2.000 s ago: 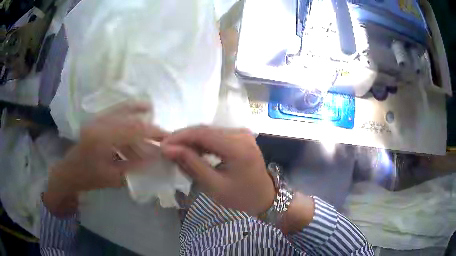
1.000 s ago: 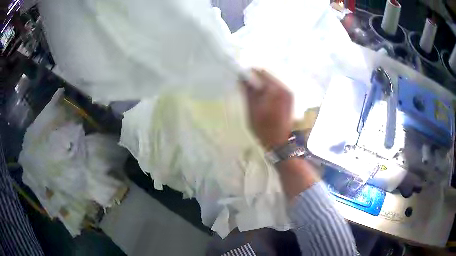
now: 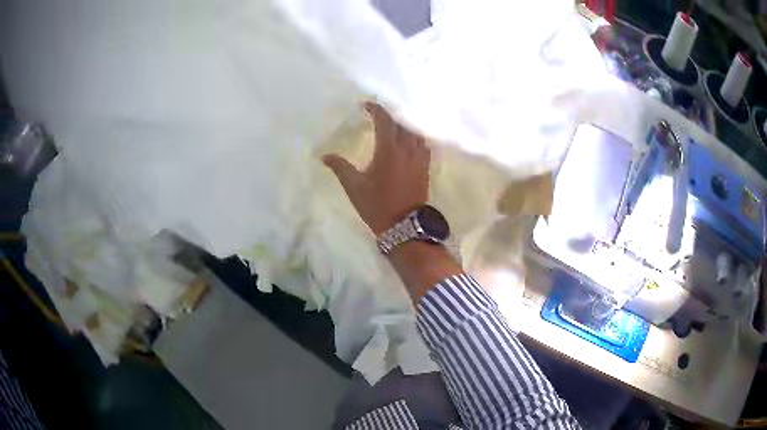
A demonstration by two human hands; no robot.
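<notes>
White garment pieces (image 3: 210, 143) spread across the left and upper middle, with ragged lower edges; the upper right part is washed out by glare. My right hand (image 3: 391, 168) lies palm down on the cloth, left of the sewing machine, thumb and index finger apart, with a metal watch on the wrist. Its other fingers are close together and partly lost against the pale cloth. My left hand is out of the picture; only a bit of striped sleeve shows at the lower left edge.
The sewing machine (image 3: 589, 189) stands at the right, with a blue slide plate (image 3: 626, 336) in its cream bed (image 3: 715, 390). Thread cones (image 3: 679, 40) stand behind it. A grey surface (image 3: 252, 361) lies below the cloth. A brown patch (image 3: 528, 195) shows beside the machine.
The view has swung left from the machine. The hands worked together at first; then my right hand held cloth up. It now lies spread on the cloth, and my left hand has left the picture.
</notes>
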